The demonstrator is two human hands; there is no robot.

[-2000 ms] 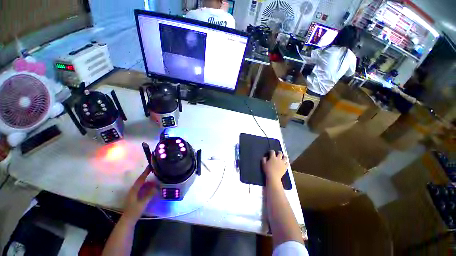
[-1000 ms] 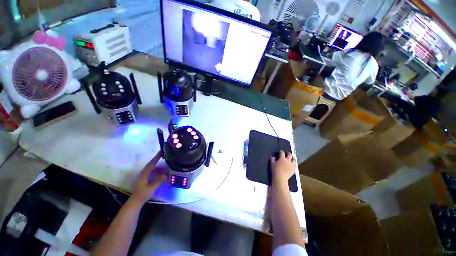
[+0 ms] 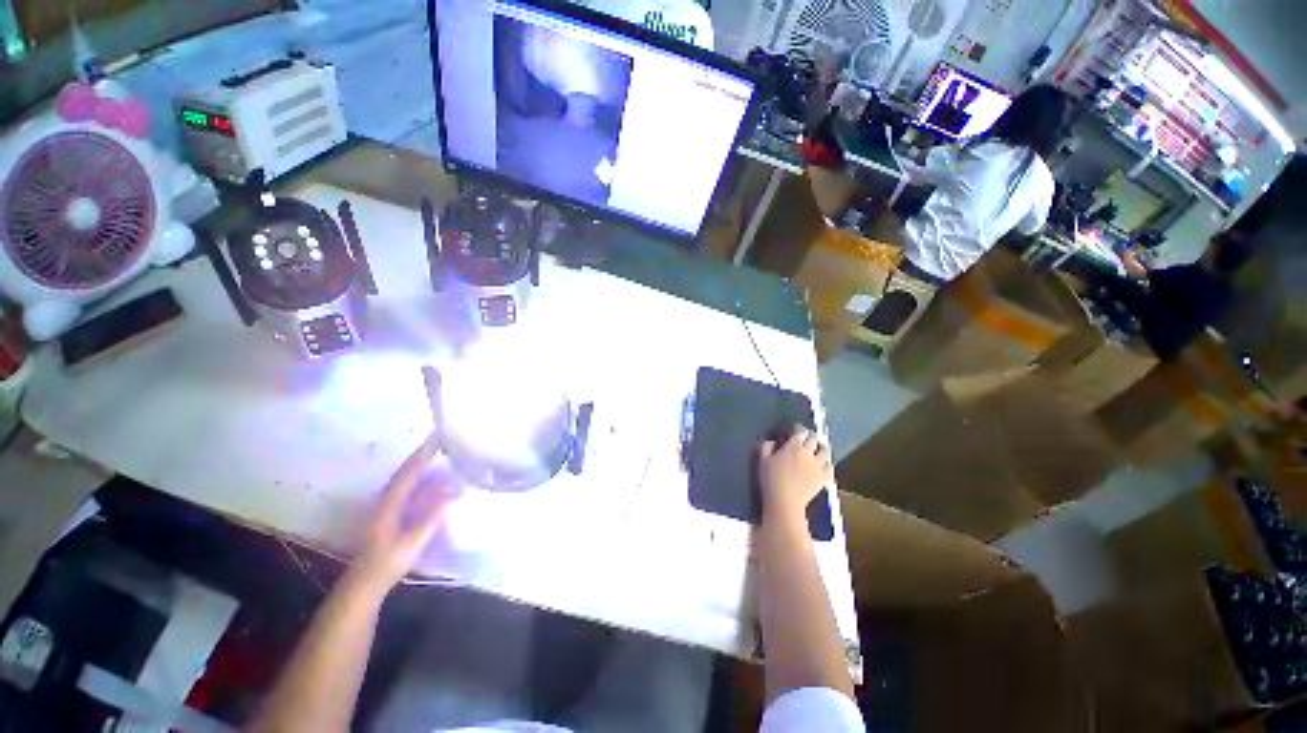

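A dome-headed camera (image 3: 505, 430) stands on the white bench in front of me, its head washed out by strong white light, an antenna at each side. My left hand (image 3: 413, 504) is at its left side, fingers apart; the glare hides whether they touch it. My right hand (image 3: 794, 470) rests over the mouse on the black mouse pad (image 3: 724, 444); the mouse itself is mostly hidden. The monitor (image 3: 595, 115) shows a grey camera picture with a bright patch.
Two more cameras stand behind, one at left (image 3: 294, 272) and one near the monitor (image 3: 487, 258). A fan (image 3: 83, 215), a dark flat phone (image 3: 122, 325) and a power supply (image 3: 265, 122) are at left. Cartons (image 3: 932, 458) and people are at right.
The front camera's pink lights have turned to strong white light, and the bench glow has gone from blue to white. The monitor picture has changed. Both hands stay in about the same places.
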